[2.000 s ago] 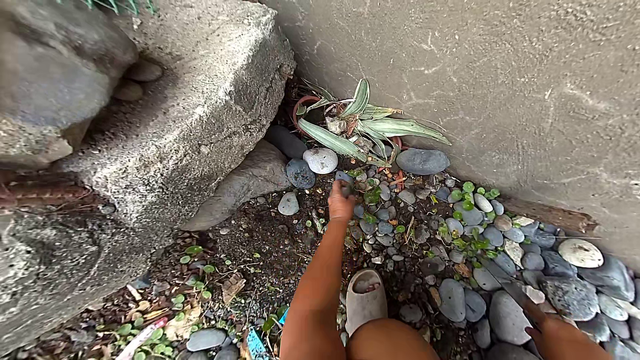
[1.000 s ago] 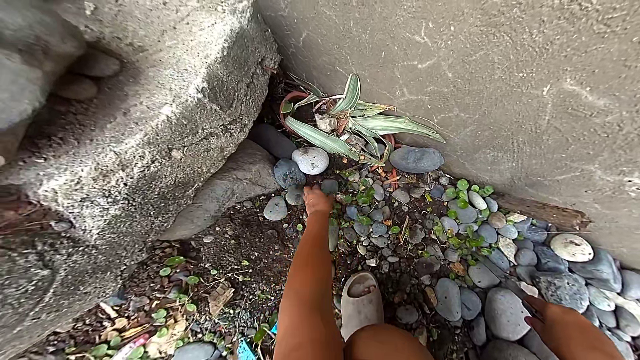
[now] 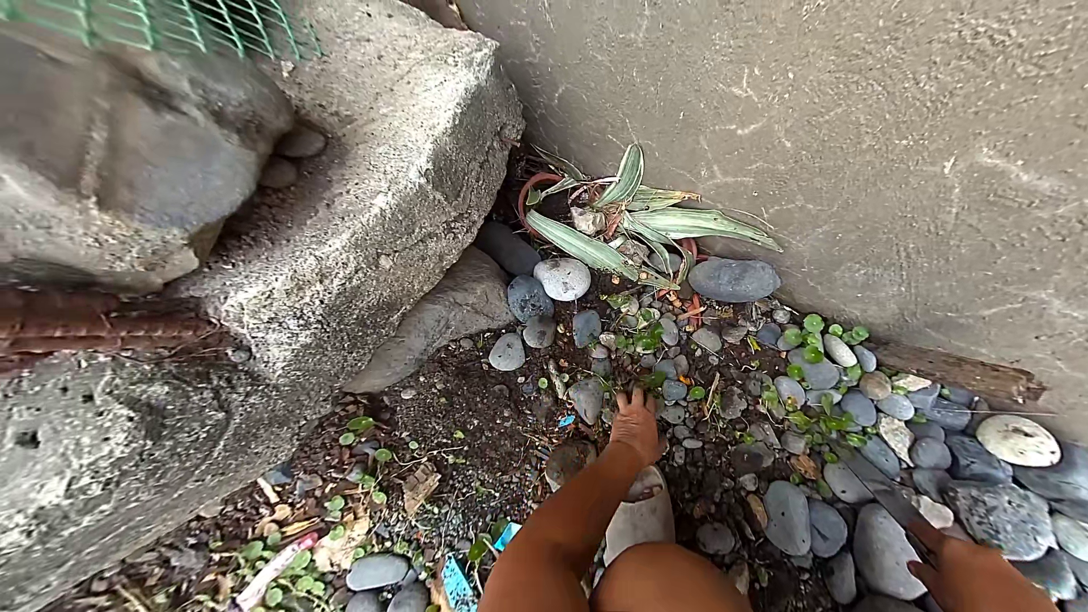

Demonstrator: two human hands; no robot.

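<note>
My left hand [image 3: 636, 422] reaches down to the small pebbles in front of my shoe, fingers spread on or just above them; whether it touches a stone is unclear. My right hand [image 3: 960, 569], at the lower right, is closed around the handle of a knife [image 3: 892, 501], its blade angled up and left over the stones. Beyond my left hand, a white stone [image 3: 563, 279], a dark round stone [image 3: 529, 298] and a small grey stone [image 3: 539, 331] sit together. A striped-leaved plant [image 3: 629, 225] leans in a reddish pot [image 3: 534, 200] by the wall.
A concrete wall [image 3: 850, 170] rises behind. Large rough rock [image 3: 365, 204] borders the left, with green plastic mesh [image 3: 221, 25] above it. A wood piece [image 3: 960, 370] lies along the wall's foot. My shoe [image 3: 642, 518] stands among pebbles; leaves and blue scraps [image 3: 457, 582] lie at the bottom.
My left hand has moved away from the stones near the plant, back toward my shoe. The small grey stone it was touching now rests beside the dark round one. My right hand still holds the knife.
</note>
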